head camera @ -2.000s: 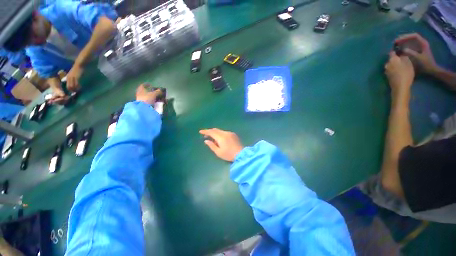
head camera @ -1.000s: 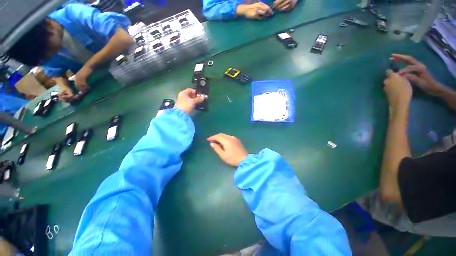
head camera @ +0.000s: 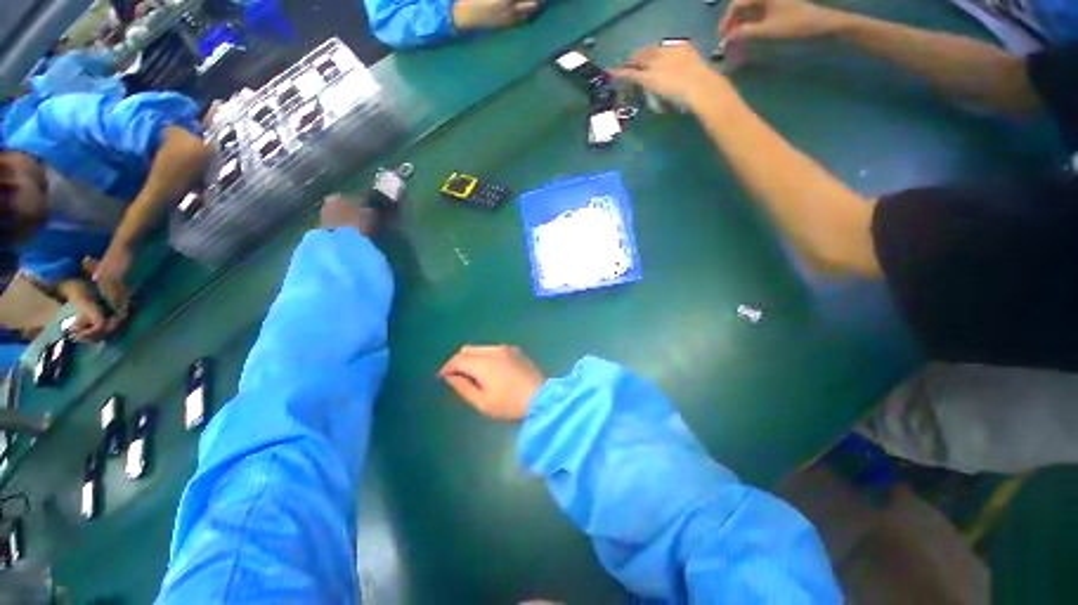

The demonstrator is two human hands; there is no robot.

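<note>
My left hand (head camera: 345,215) is small and blurred at the lower left side of a black phone (head camera: 387,187) with a pale upper end. Dark material shows at its fingertips, but I cannot tell whether it grips this phone or another. A pale ring (head camera: 406,170) lies at the phone's upper end. My right hand (head camera: 494,381) rests low over the green surface, loosely curled, with a gap between thumb and fingers and nothing visible in it. A blue bin (head camera: 528,242) of white ring-like parts stands above and right of it.
A yellow-trimmed phone (head camera: 476,190) lies left of the bin. Black phones (head camera: 197,395) lie spaced apart at left. Stacked clear trays (head camera: 390,109) stand at far left. A person's bare arm (head camera: 786,177) reaches in from the right to phones at the top. A small white piece (head camera: 748,313) lies at right.
The view has shifted, so the bin appears further left. My left hand has moved away from where it held a dark phone. The right-hand neighbour's arms have reached across to the upper phones.
</note>
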